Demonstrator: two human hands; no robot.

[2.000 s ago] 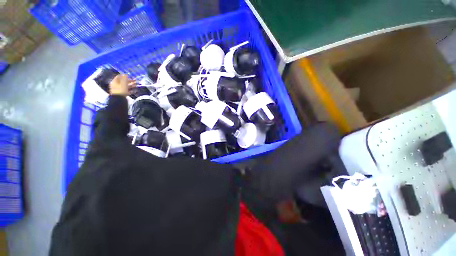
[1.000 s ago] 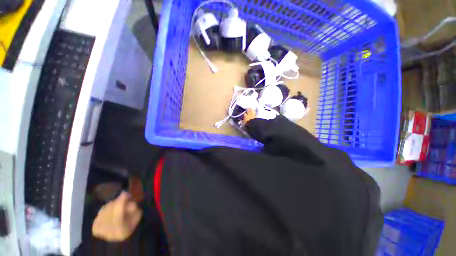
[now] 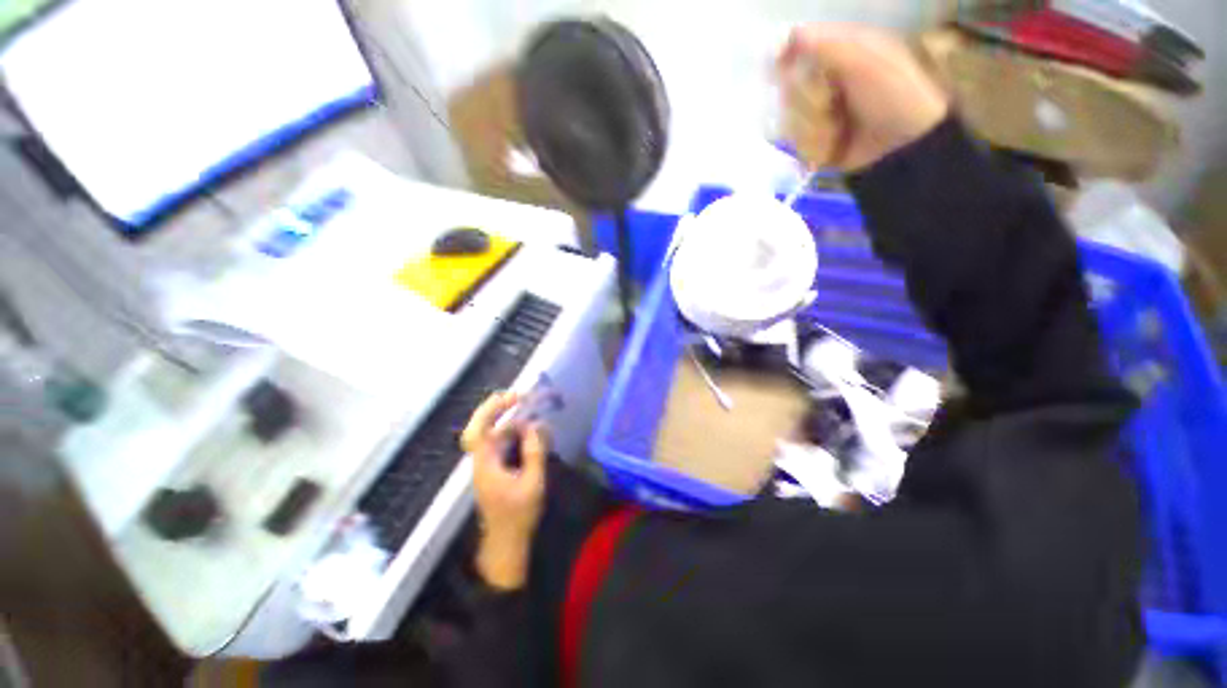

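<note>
My right hand (image 3: 861, 101) is raised at the top, blurred, fingers closed on what looks like the white cable of a security camera (image 3: 744, 262). The camera hangs below the hand, over the near part of a blue crate (image 3: 622, 430), its white round side showing and a plug end dangling. More white-and-black cameras (image 3: 875, 417) lie in the crate on brown cardboard. My left hand (image 3: 509, 470) is beside the keyboard (image 3: 458, 417), fingers curled. A small greyish thing shows at its fingertips, too blurred to tell whether it is held.
A black fan (image 3: 592, 110) stands behind the crate. On the left are a monitor (image 3: 189, 94), a mouse (image 3: 462, 241) on a yellow pad (image 3: 437, 280), and black fixture blocks (image 3: 269, 407) on the perforated plate (image 3: 222, 571). Crumpled plastic (image 3: 343, 578) lies at the keyboard's near end.
The view has swung toward the machine desk. My right hand has risen out of the crate with a camera below it. My left hand is now beside the keyboard.
</note>
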